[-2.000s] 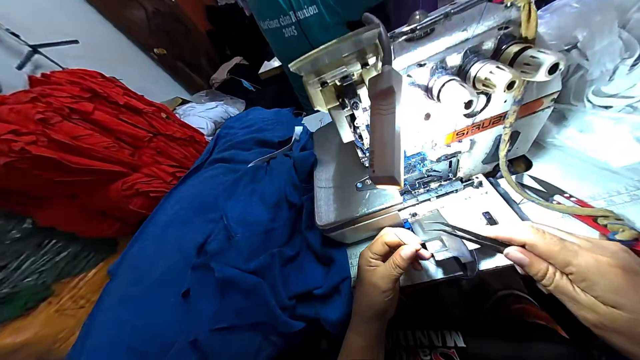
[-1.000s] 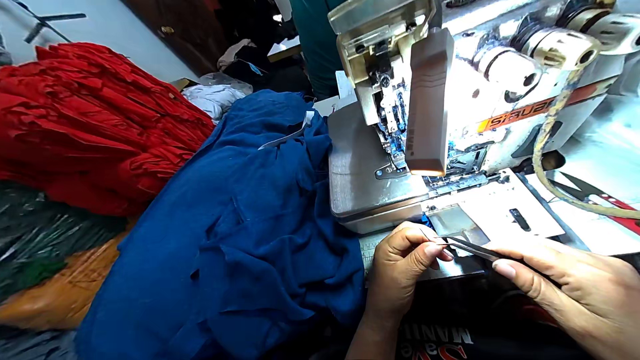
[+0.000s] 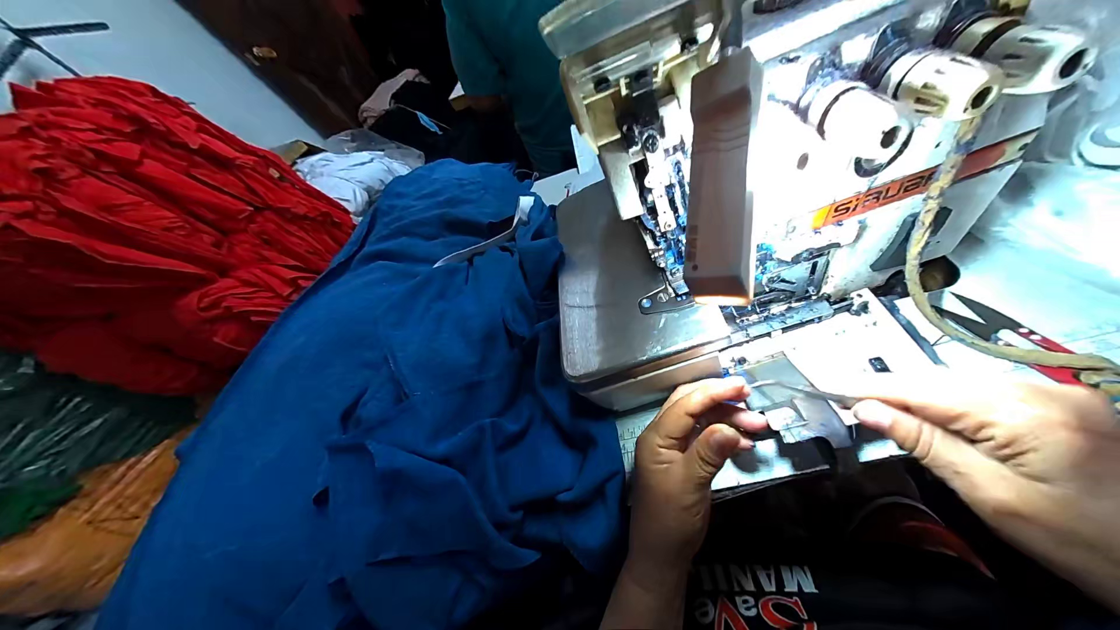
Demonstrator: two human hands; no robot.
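An overlock sewing machine (image 3: 787, 175) stands on the right, its lower front cover swung open and the parts under the needle area lit. My right hand (image 3: 989, 437) holds metal tweezers (image 3: 809, 391), their tips pointing left toward my left hand. My left hand (image 3: 687, 446) is at the front of the open cover, thumb and fingers slightly bent and close together; whether a thread lies between them cannot be told. Blue fabric (image 3: 420, 376) lies heaped left of the machine, with a pale strip (image 3: 490, 245) on it.
A pile of red fabric (image 3: 140, 236) is at the left, above dark green and orange material (image 3: 114, 525). Scissors with red handles (image 3: 1015, 332) lie right of the machine, near a hanging twisted cord (image 3: 927, 219). A person in a teal shirt (image 3: 525, 70) stands behind.
My left thumb has moved apart from the fingertips that it met one second ago. The tweezers' tips have stayed near my left hand. The view has shifted a little.
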